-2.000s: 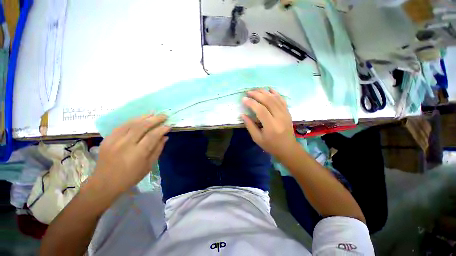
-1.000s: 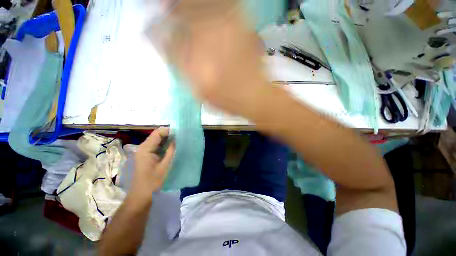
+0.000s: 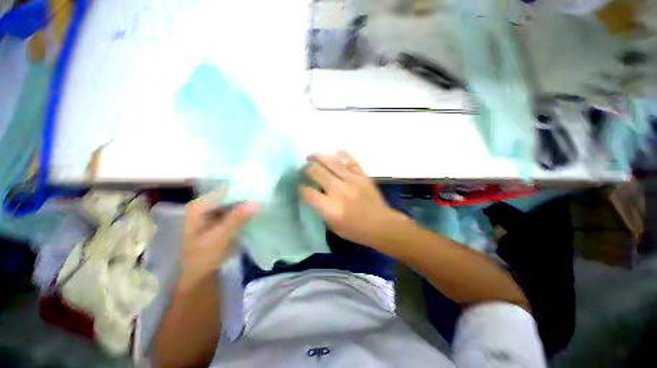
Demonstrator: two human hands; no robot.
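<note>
The pale mint collar piece (image 3: 227, 118) is blurred. It runs from the white table over the front edge towards my lap, with its lower end hanging over the edge. My left hand (image 3: 212, 230) holds its left side just below the table edge, thumb and fingers closed on it. My right hand (image 3: 346, 190) is at its right side at the table edge, fingers bent against the cloth. The hidden fingertips and the blur leave the exact grip of my right hand unclear.
Black thread snips (image 3: 430, 70) lie right of the needle plate (image 3: 335, 49). Mint strips (image 3: 504, 108) hang over the front edge. Black-handled scissors (image 3: 555, 140) lie far right. A red tray (image 3: 490, 192) is under the edge. A blue-edged holder (image 3: 54, 108) stands left, cream cloth (image 3: 112, 273) below.
The mint piece, flat along the table edge two seconds ago, now runs across the edge between my hands. My right hand has come back down from its blurred raised position over the table.
</note>
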